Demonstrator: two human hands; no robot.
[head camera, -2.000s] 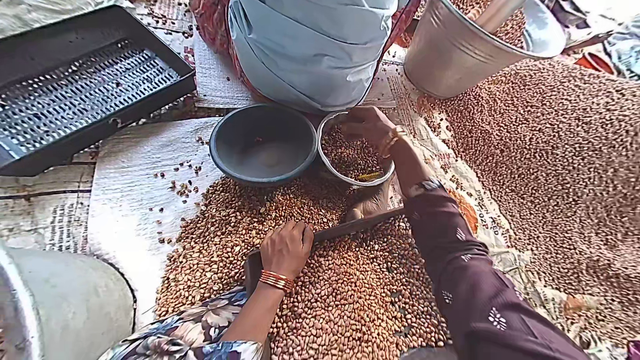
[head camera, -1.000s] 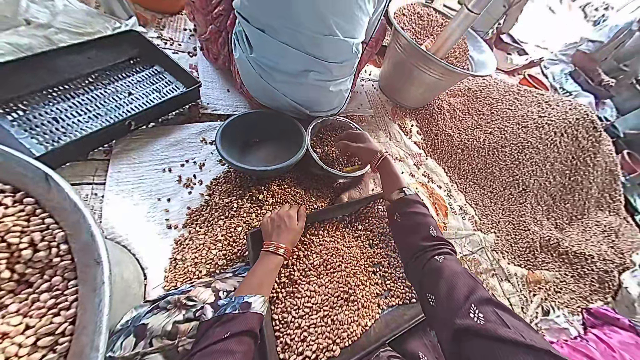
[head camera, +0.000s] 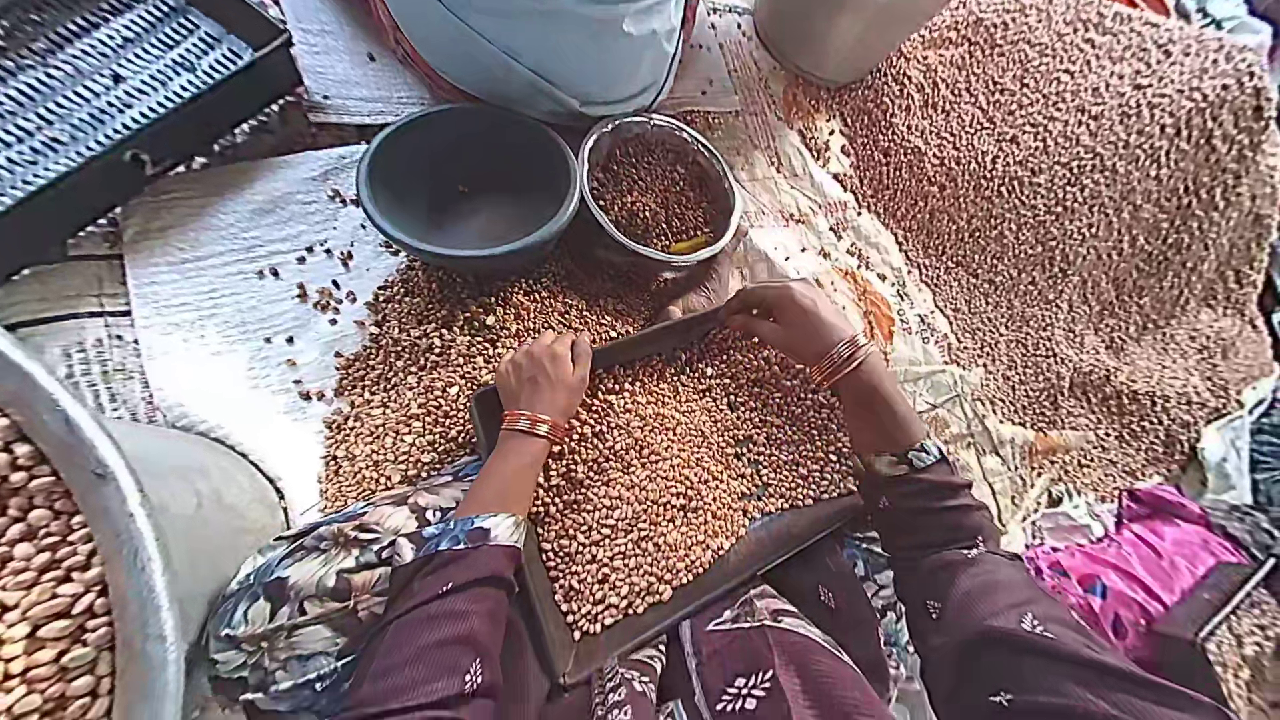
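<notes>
A dark rectangular tray (head camera: 650, 632) full of light brown nuts or beans (head camera: 640, 500) lies tilted across my lap. My left hand (head camera: 545, 378) grips its far rim near the left corner. Farther right along that same rim, my right hand (head camera: 790, 318) holds the edge between thumb and fingers. Just beyond the rim stand a dark grey bowl (head camera: 470, 190) with almost nothing in it and, touching or nearly touching it, a smaller round container (head camera: 660, 185) of darker pieces with something yellow inside. A bare foot (head camera: 700, 290) shows partly behind the tray.
Loose nuts or beans (head camera: 400, 400) lie around the tray's far left side. A large heap (head camera: 1070, 200) spreads at right. A metal vessel (head camera: 110, 480) stands near left, a slotted black tray (head camera: 130, 140) at upper left. Beyond the bowls is a person in pale cloth (head camera: 560, 50).
My right hand has left the small round container and come down to the tray's far rim. My left hand stays on that rim. The view has moved closer to the tray.
</notes>
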